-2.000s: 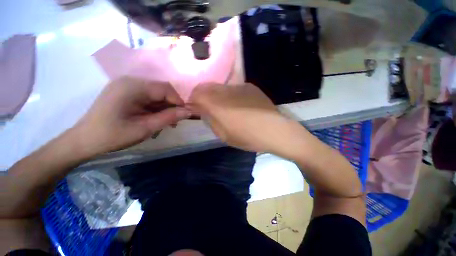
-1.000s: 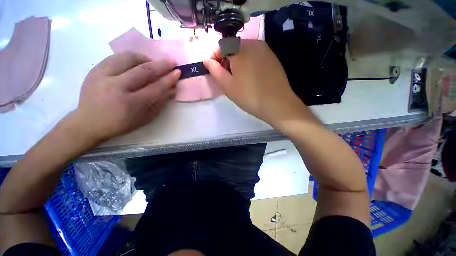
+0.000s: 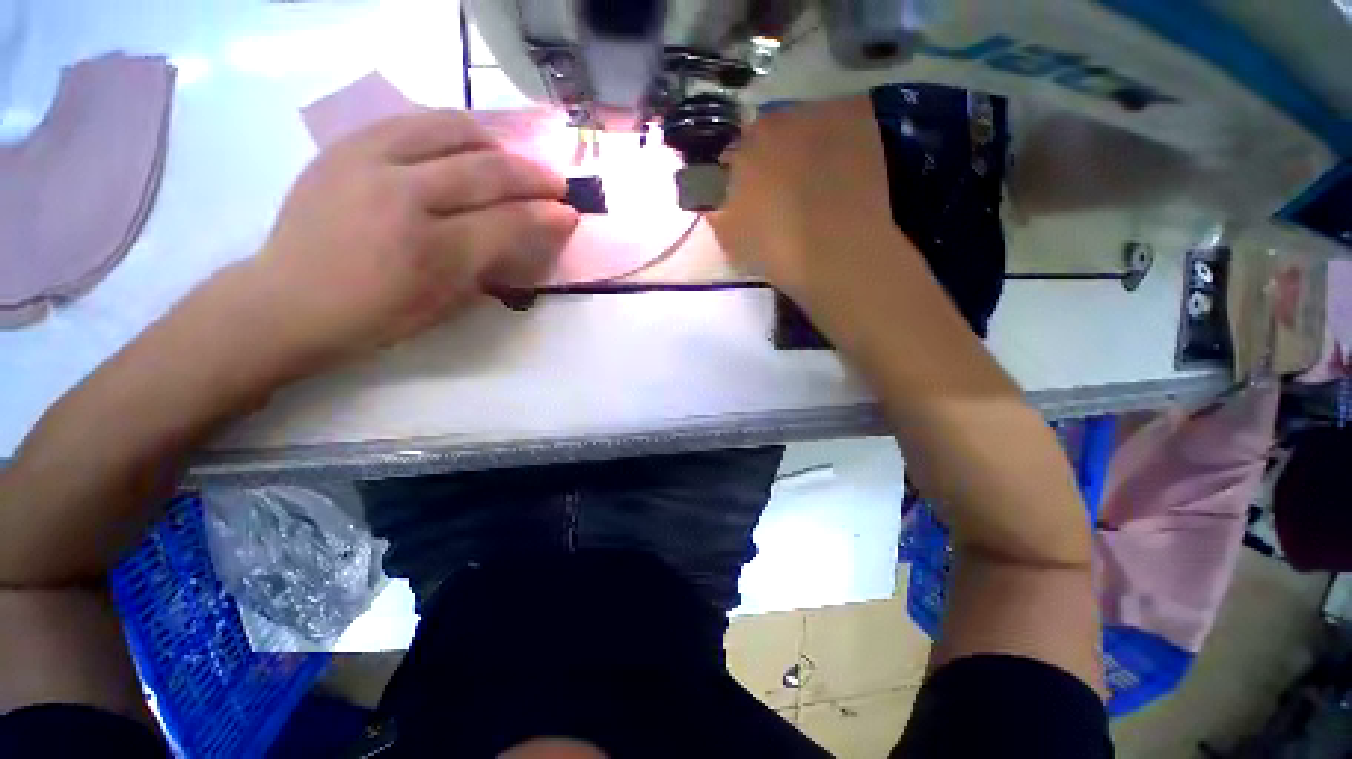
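Observation:
A small black size label (image 3: 587, 194) lies on a pink cut piece (image 3: 630, 252) just below the lit needle area. My left hand (image 3: 423, 223) lies over the left part of the piece, and its fingertips hold the label's left end; part of the label is covered. My right hand (image 3: 801, 193) is right of the round black knob with a grey block (image 3: 701, 186), by the piece's right side. Its fingertips are hidden, so what they hold cannot be seen. The presser foot (image 3: 590, 146) is partly lost in glare.
A stack of pink cut pieces (image 3: 89, 193) lies at the far left. A black cloth with labels (image 3: 949, 193) is right of my right hand. The machine head (image 3: 1023, 67) overhangs the top. Blue baskets (image 3: 208, 638) and a plastic bag (image 3: 297, 556) are below the table edge.
The label and pink piece have moved under the needle area, and the label shows much less. My right hand has shifted right, away from the label's right end. The camera view has shifted too.

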